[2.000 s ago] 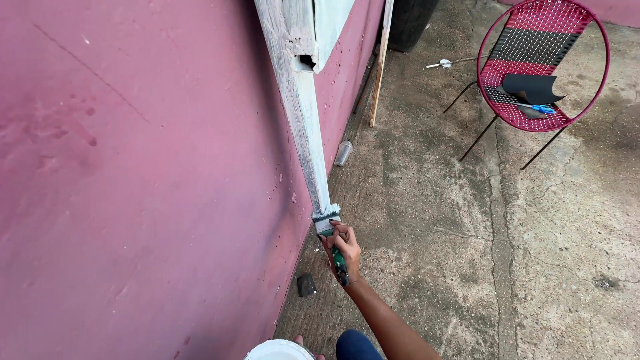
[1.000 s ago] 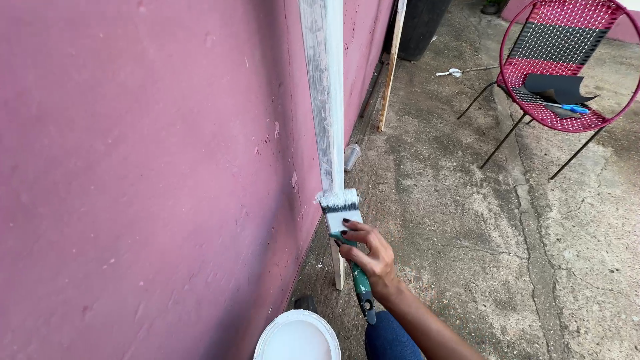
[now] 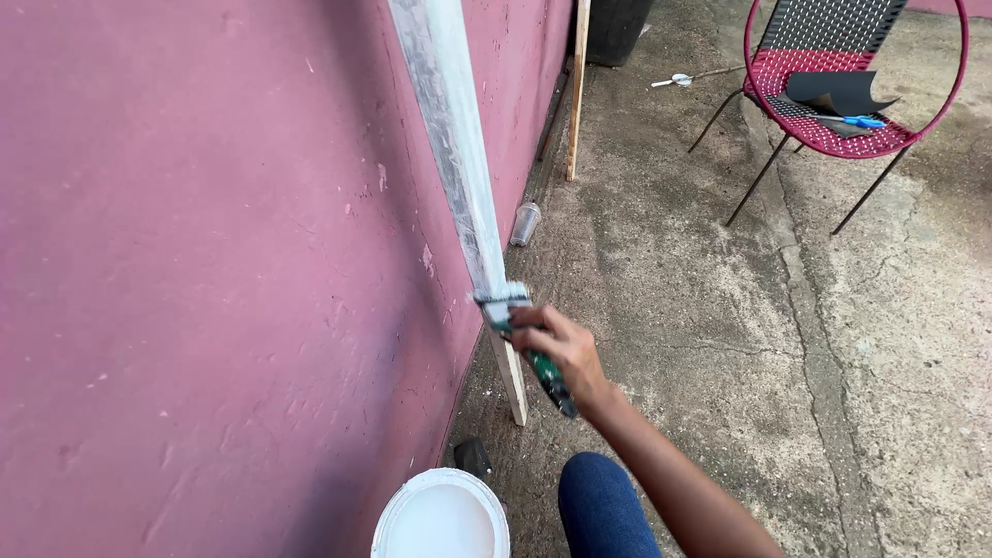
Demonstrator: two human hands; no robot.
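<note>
My right hand (image 3: pixel 562 349) grips a flat paintbrush (image 3: pixel 548 370) with a green and black handle, its white-coated bristles against a wooden post (image 3: pixel 457 147) that leans along the pink wall. White paint covers much of the post above the brush, with greyer streaks down its left side; below the brush, its lower end shows a paler, barer face. Close to my knee, at the bottom of the view, stands a round white bucket (image 3: pixel 377 527) holding white paint. My left hand is out of view.
The pink wall (image 3: pixel 194 271) fills the left side. Beyond the post are a clear plastic cup (image 3: pixel 526 225), a thin wooden strip (image 3: pixel 577 93) and a dark bin (image 3: pixel 618 31). A woven chair (image 3: pixel 860 143) at upper right holds black sheets (image 3: pixel 841 91) and blue-handled scissors (image 3: pixel 862 122). A dark block (image 3: pixel 472 457) lies near the bucket.
The brush has stayed in my right hand, and its angle on the post has changed since a second ago. More of the paint bucket shows than two seconds ago, as the view has shifted.
</note>
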